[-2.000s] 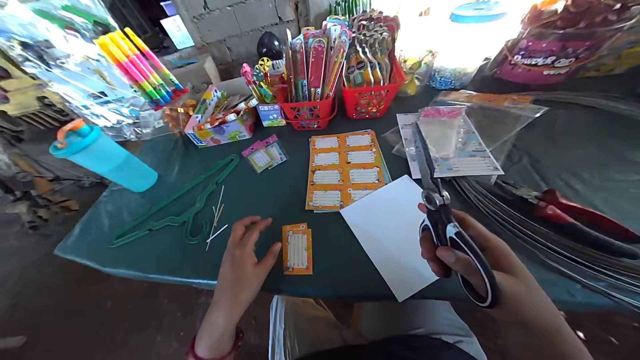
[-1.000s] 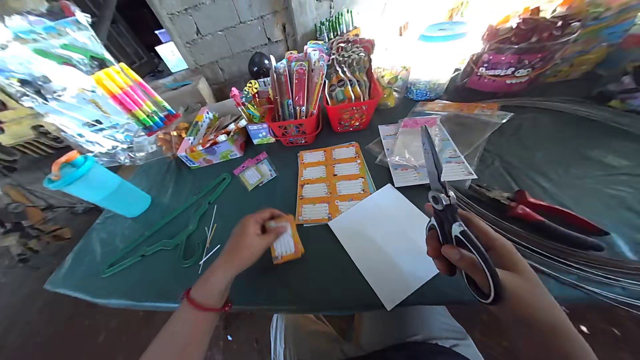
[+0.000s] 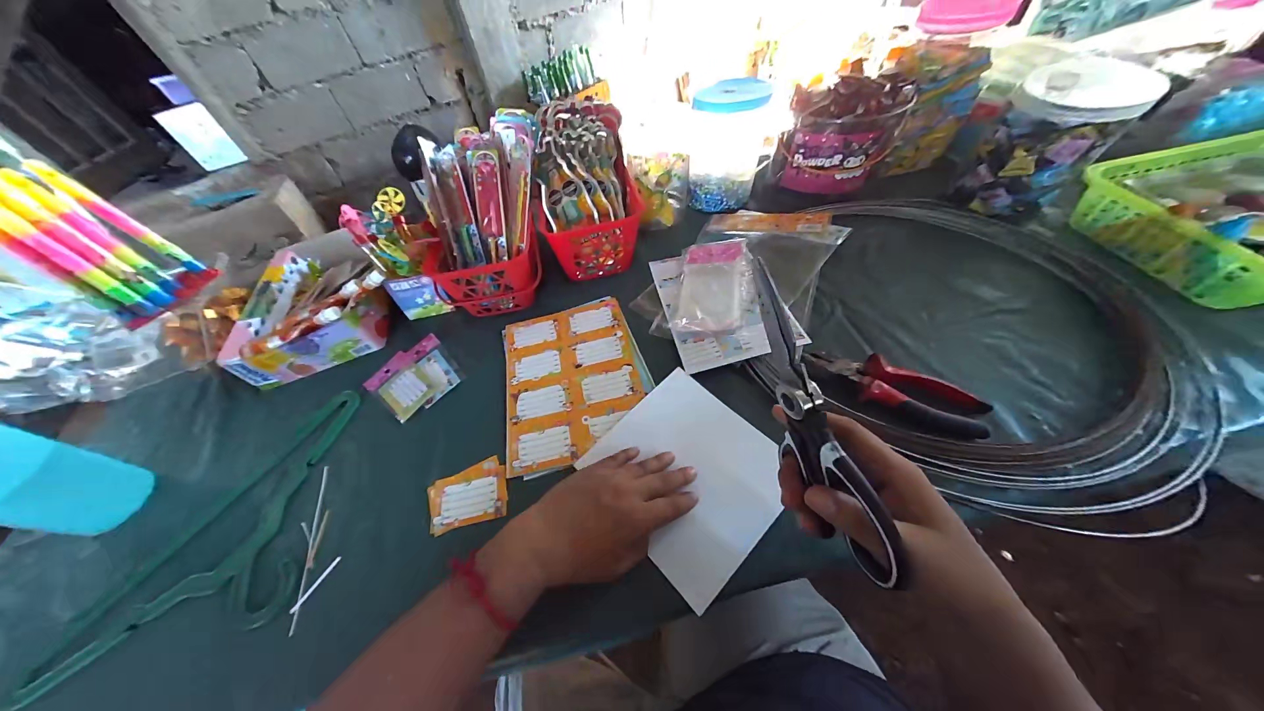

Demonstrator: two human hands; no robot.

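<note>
My left hand [image 3: 617,513], a red band at its wrist, lies flat with fingers apart on a blank white sheet [image 3: 716,494]. In my right hand [image 3: 869,494] is a pair of scissors [image 3: 802,405] with black and grey handles, its blades together and pointing away from me, over the sheet's right side. Left of my left hand lies a small stack of orange-bordered labels [image 3: 468,497]. A sheet of orange labels [image 3: 541,400] sits just behind the white sheet, partly overlapped by it. Farther left is a small packet of labels [image 3: 413,380].
Red-handled pliers [image 3: 918,395] and a large wire coil [image 3: 1116,444] lie at the right. A green plastic hanger [image 3: 247,553] and thin sticks [image 3: 314,553] are at the left. Red baskets [image 3: 592,247], a cardboard box [image 3: 306,346], jars and a green basket [image 3: 1185,257] stand farther back.
My left hand has moved right, from the small label stack onto the white sheet, letting go of the stack. The scissors stay in my right hand. The view has shifted somewhat.
</note>
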